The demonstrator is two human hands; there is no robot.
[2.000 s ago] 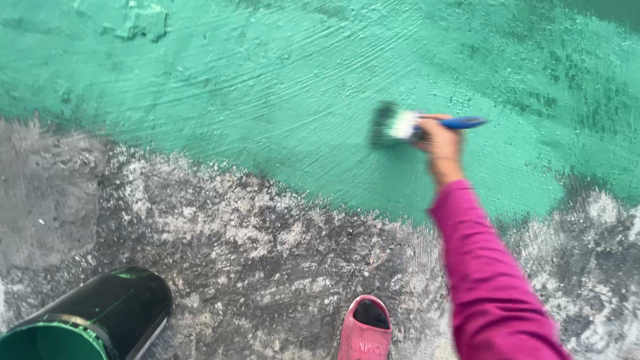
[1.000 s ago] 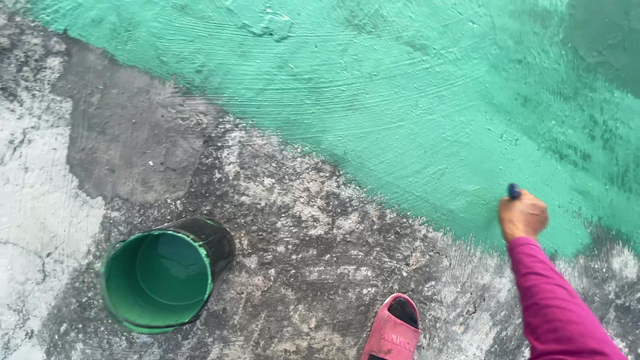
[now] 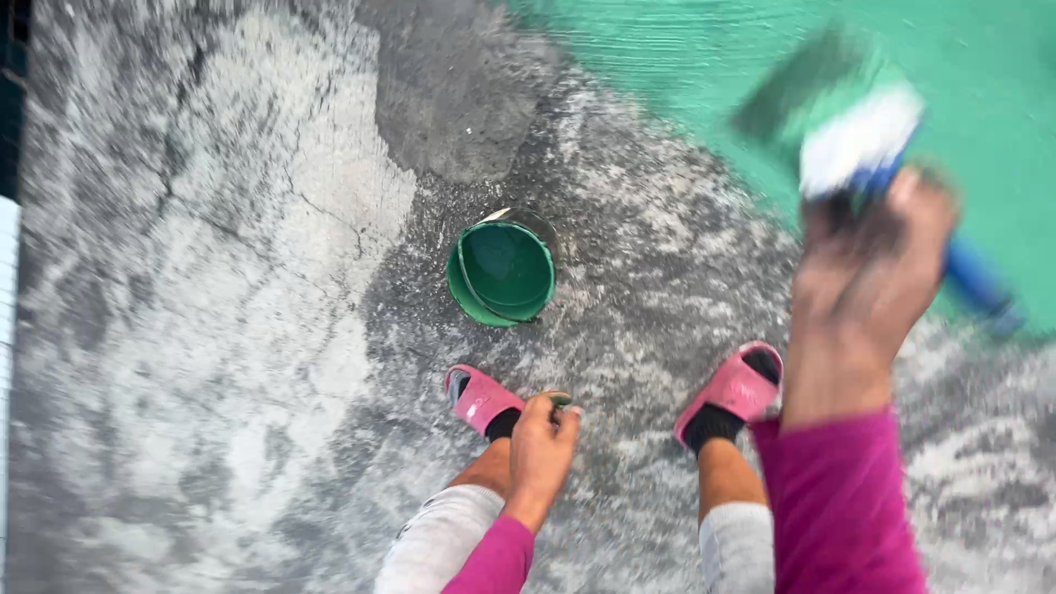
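Observation:
My right hand [image 3: 879,256] is closed round a wide paintbrush [image 3: 862,140] with a blue handle and green-stained bristles, blurred by motion and raised over the edge of the green paint [image 3: 990,74] at the upper right. A bucket [image 3: 540,227] holding green paint [image 3: 516,268] stands upright on the concrete, left of the brush. Below the bucket, my left hand [image 3: 544,450] hangs over my left leg with its fingers curled. A green smear shows near its fingertips; whether it holds something small cannot be told.
Pink slide sandals [image 3: 738,388] with dark socks are on my feet, on either side below the bucket. Rough, cracked grey concrete [image 3: 231,330] spreads to the left. A pale strip [image 3: 7,330] and a dark edge run along the far left.
The brush, low on the green surface two seconds ago, is now lifted in my right hand. My left hand has come into view. The view has swung left, toward the bucket.

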